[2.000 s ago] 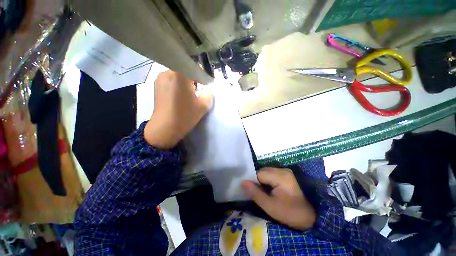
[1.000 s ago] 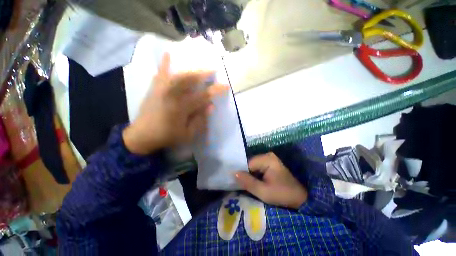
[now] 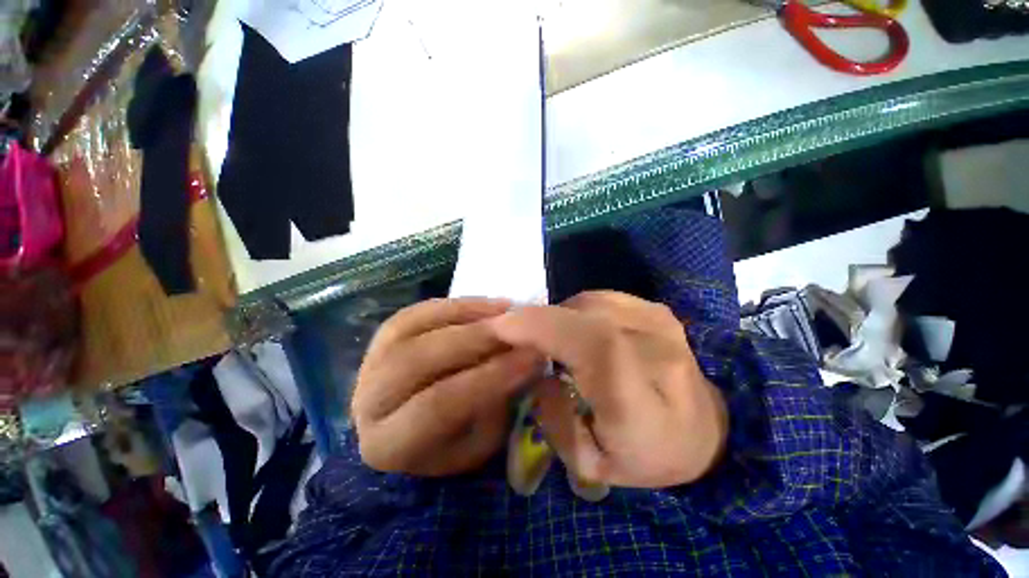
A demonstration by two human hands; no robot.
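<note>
A white-faced piece (image 3: 502, 192) with a thin dark right edge runs from the top of the view over the table's front edge towards the lap. My left hand (image 3: 440, 384) and my right hand (image 3: 632, 384) meet at its near end and hold it between the fingers. The fingertips hide that end. The machine's needle area is out of view.
Black fabric pieces (image 3: 288, 147) lie left on the table under a white collar piece (image 3: 310, 25). Red-handled scissors (image 3: 846, 43) lie upper right. Green edging (image 3: 779, 141) runs along the table front. Offcuts (image 3: 880, 327) heap at right. A narrow black strip (image 3: 169, 181) lies far left.
My left hand has left the piece's upper part by the needle and joined my right hand at the near end. The view has tilted down, so the machine head is out of the picture.
</note>
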